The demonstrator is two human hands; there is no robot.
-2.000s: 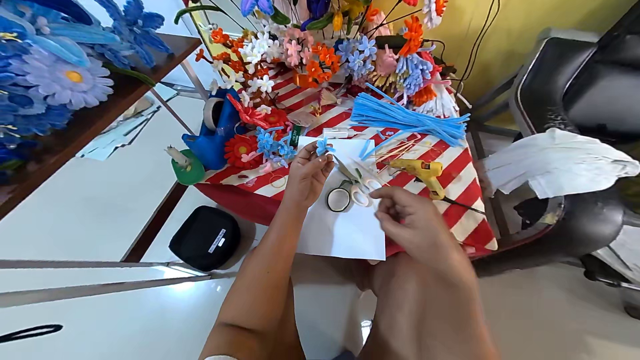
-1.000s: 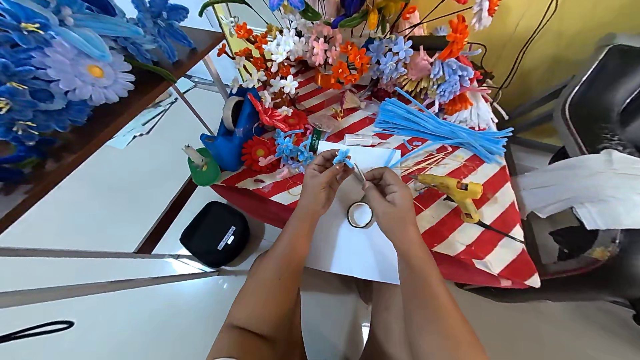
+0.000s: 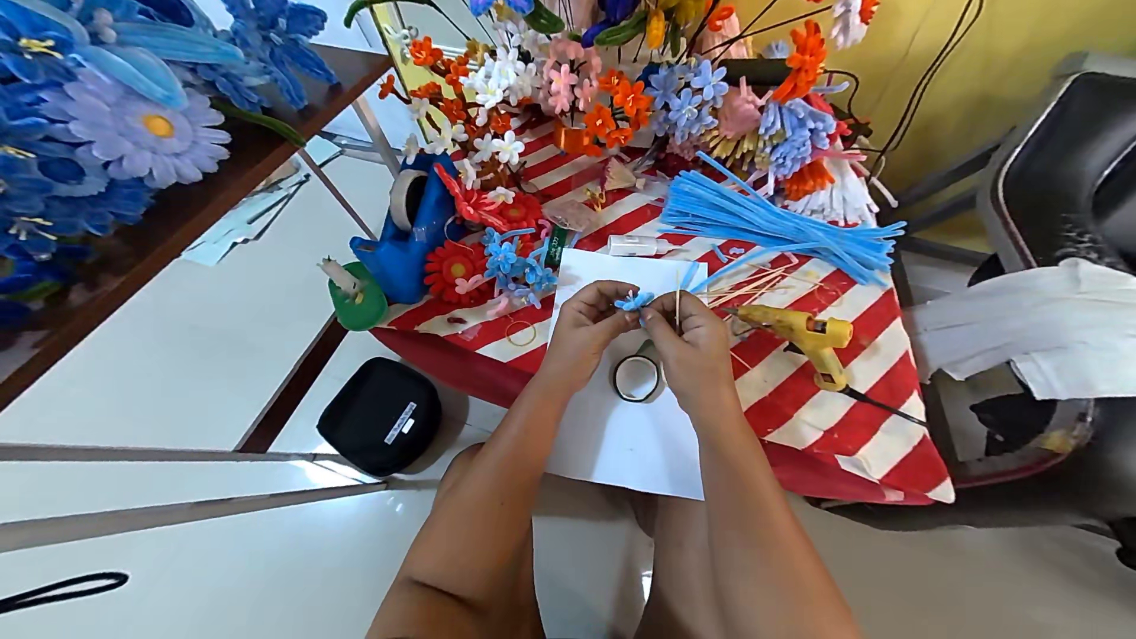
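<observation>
My left hand [image 3: 593, 330] grips a small blue pipe-cleaner flower [image 3: 634, 302] over a white sheet of paper [image 3: 621, 444]. My right hand [image 3: 690, 342] touches the flower's other side and has a thin wooden stick [image 3: 678, 306] between its fingers. Just below the hands, a roll of tape [image 3: 636, 378] lies on the paper. A bundle of blue pipe cleaners [image 3: 781, 222] rests behind and to the right, with loose thin sticks [image 3: 754, 286] in front of it. To the left of the paper sit small blue flowers [image 3: 519, 264].
A yellow hot glue gun [image 3: 803, 333] lies at right on the striped cloth [image 3: 887, 390]. At left are a blue tape dispenser [image 3: 399, 257] and a green round base [image 3: 359, 297]. Pipe-cleaner flowers [image 3: 568, 80] fill the back. A black case [image 3: 382, 417] is on the floor; a chair [image 3: 1065, 160] stands at right.
Two seconds ago scissors lay open near my left hand and my right hand was apart from the flower. My right hand has moved in to the flower, and a thin stick now shows in it.
</observation>
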